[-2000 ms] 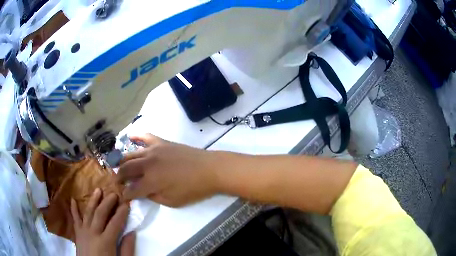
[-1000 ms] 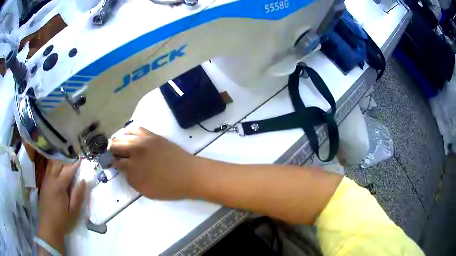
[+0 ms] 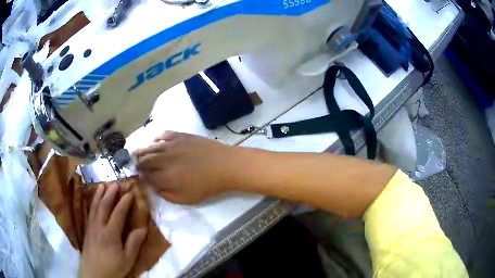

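A brown panel [image 3: 149, 239] lies on the machine table in front of the presser foot [image 3: 115, 169], its upper edge near the needle area. White fabric [image 3: 51, 222] shows beside it at the left. My left hand [image 3: 111, 228] presses flat on the brown panel, fingers spread toward the foot. My right hand [image 3: 176, 168] is just right of the presser foot, fingertips bent together at the panel's upper right edge; whether they pinch cloth is hidden. The sewing machine head [image 3: 179, 70] arches over the work.
A dark flat case [image 3: 220, 98] lies under the machine arm, joined to a green lanyard [image 3: 309, 126]. A navy fabric item [image 3: 388, 46] lies behind the head. A bundle of white and brown pieces [image 3: 19, 136] is at the left. The ruler-marked table edge [image 3: 239, 236] runs in front.
The brown panel, out of sight under the foot area a second ago, lies spread before it again. My left hand has moved right onto it. My right hand stays beside the foot.
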